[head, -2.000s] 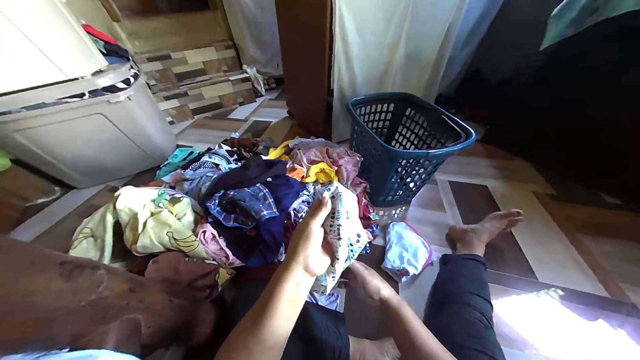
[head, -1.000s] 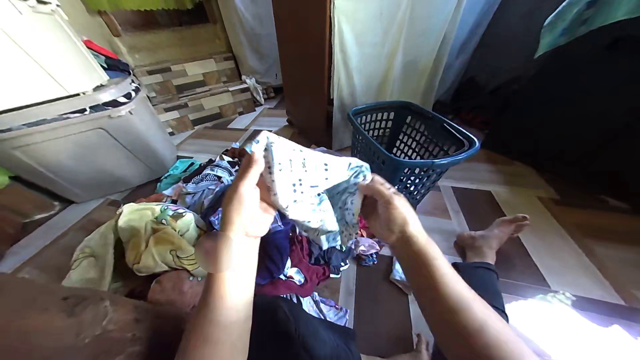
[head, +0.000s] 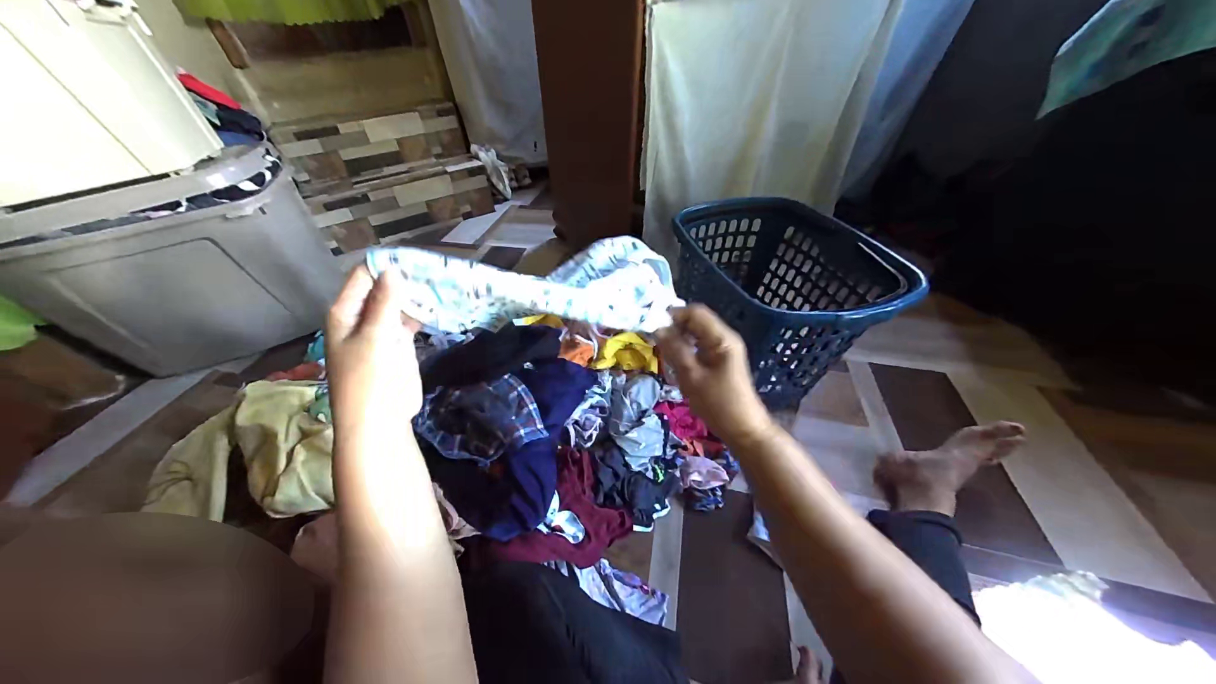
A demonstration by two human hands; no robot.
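Note:
A white printed cloth garment (head: 513, 294) is stretched between my two hands, above a heap of mixed clothes. My left hand (head: 375, 318) pinches its left end, and my right hand (head: 701, 356) grips its right end close to the laundry basket. Below it in the heap lie a plaid cloth (head: 480, 418), a yellow garment (head: 285, 442), a dark red garment (head: 584, 513) and a bright yellow cloth (head: 627, 351). The blue plastic laundry basket (head: 798, 313) stands upright just right of the heap; the part of its inside that shows holds no clothes.
A grey plastic storage bin (head: 171, 285) with clothes under its lid stands at left. Behind are tiled steps (head: 389, 180), a brown post (head: 589, 114) and a pale curtain (head: 750, 104). My bare foot (head: 940, 465) rests on the patterned floor, right of the heap.
The white printed garment, bunched and hanging two seconds ago, is now raised and spread sideways between both hands. My left hand has moved left since then.

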